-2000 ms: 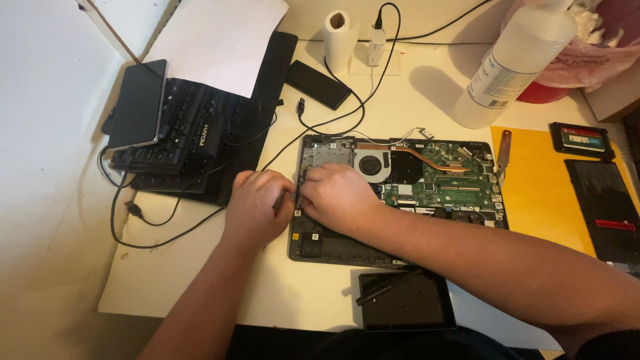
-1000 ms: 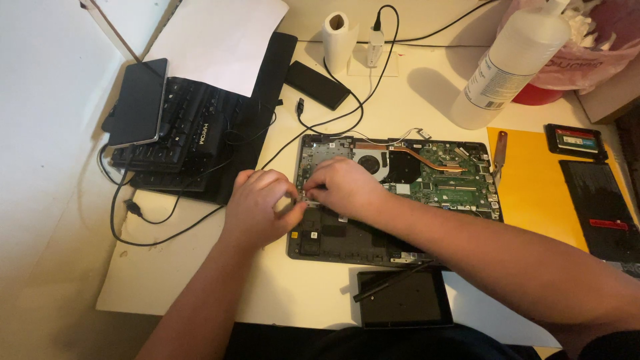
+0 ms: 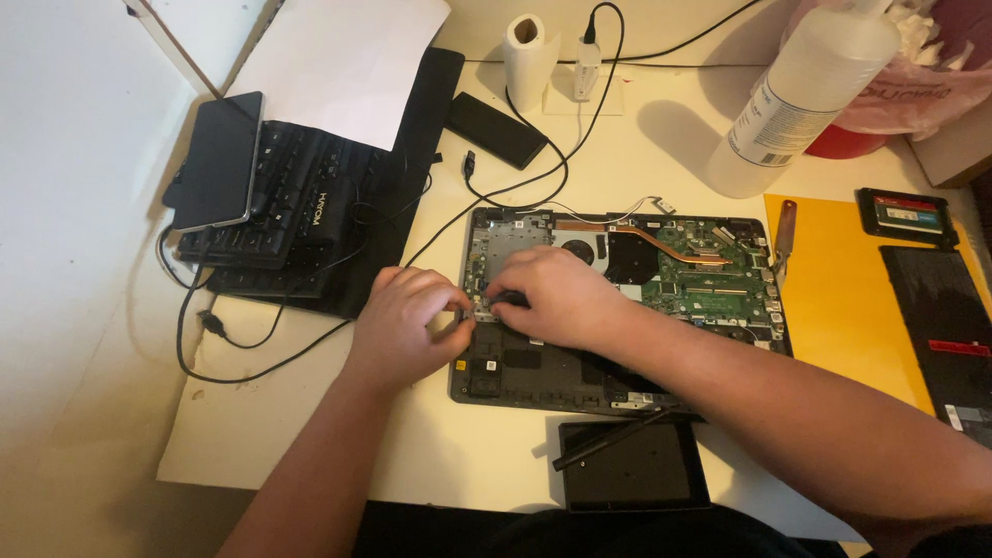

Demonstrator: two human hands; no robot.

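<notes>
An opened laptop base (image 3: 558,372) lies on the table, its green motherboard (image 3: 709,291), copper heat pipe (image 3: 666,249) and fan (image 3: 578,252) exposed. At the left edge of the base, my left hand (image 3: 415,325) pinches a small part between thumb and index finger; what it is cannot be made out. My right hand (image 3: 554,298) rests over the board's left portion, fingers curled near that same edge. Something dark shows under its fingers, too hidden to name or to tell whether it is gripped. A thin white cable (image 3: 577,213) runs along the rear edge.
Left are stacked keyboards (image 3: 232,232) with a smartphone (image 3: 221,163) on top. Behind stand a paper roll (image 3: 527,66) and a plastic bottle (image 3: 802,101). A knife-like tool (image 3: 786,232) and a drive (image 3: 905,217) lie right, a black tray (image 3: 635,469) with a pen-like tool (image 3: 597,449) in front.
My hands have shifted slightly at the laptop's left edge. The fingers of my right hand are now a little apart from those of my left, which they nearly met a second ago.
</notes>
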